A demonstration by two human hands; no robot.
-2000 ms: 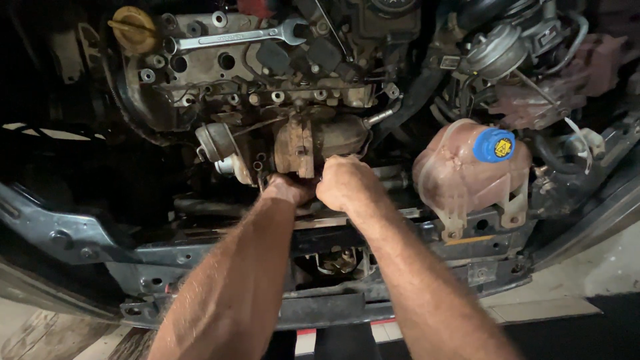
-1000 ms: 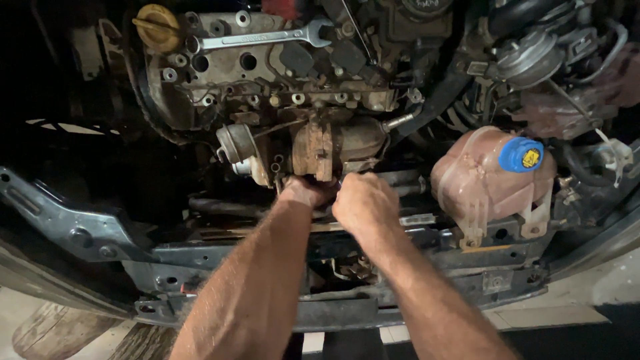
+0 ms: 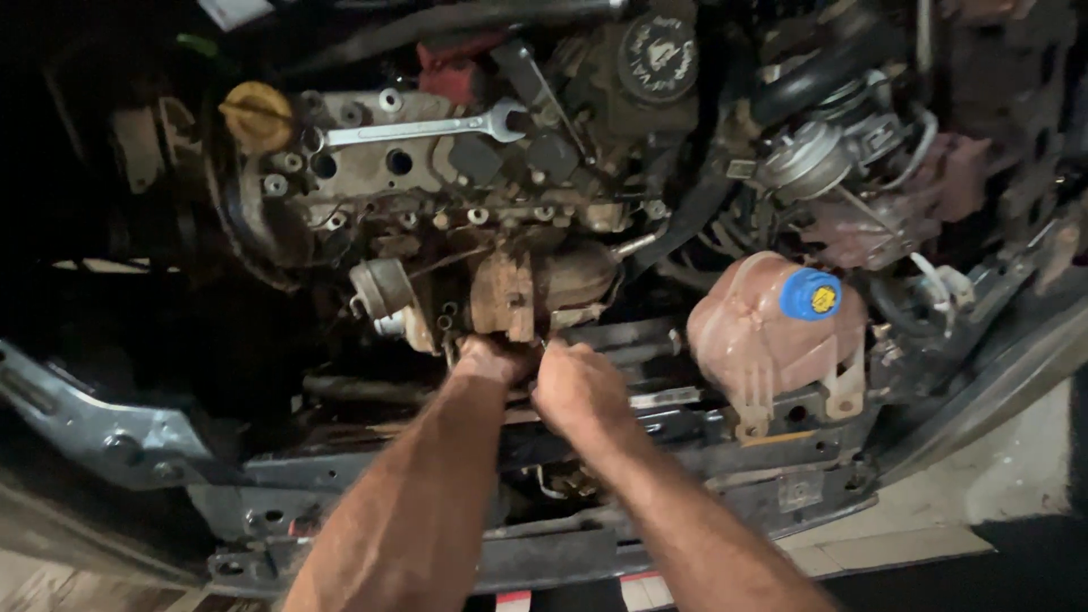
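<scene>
Both my hands reach into the front of a car's engine bay, below a rusty turbocharger (image 3: 512, 293). My left hand (image 3: 493, 361) goes under the turbocharger's lower edge, its fingers hidden; whether it holds something cannot be seen. Just right of it, my right hand (image 3: 578, 382) is curled with its knuckles up, close under the turbine housing; what lies in its fingers is hidden. A round metal actuator (image 3: 380, 287) sits left of the turbocharger. Above, a combination wrench (image 3: 416, 129) lies across the engine's top, beside a yellow oil filler cap (image 3: 257, 116).
A pinkish coolant expansion tank (image 3: 739, 331) with a blue cap (image 3: 810, 295) stands right of my hands. The front crossmember (image 3: 578, 557) runs beneath my forearms. A second turbocharger-like unit with a round actuator (image 3: 807, 160) is at upper right. A thin metal tool (image 3: 557, 102) rests near a red object (image 3: 446, 72).
Both hands stay beneath the turbocharger. The view has shifted somewhat, showing more of the engine's upper side. Nothing else has plainly changed.
</scene>
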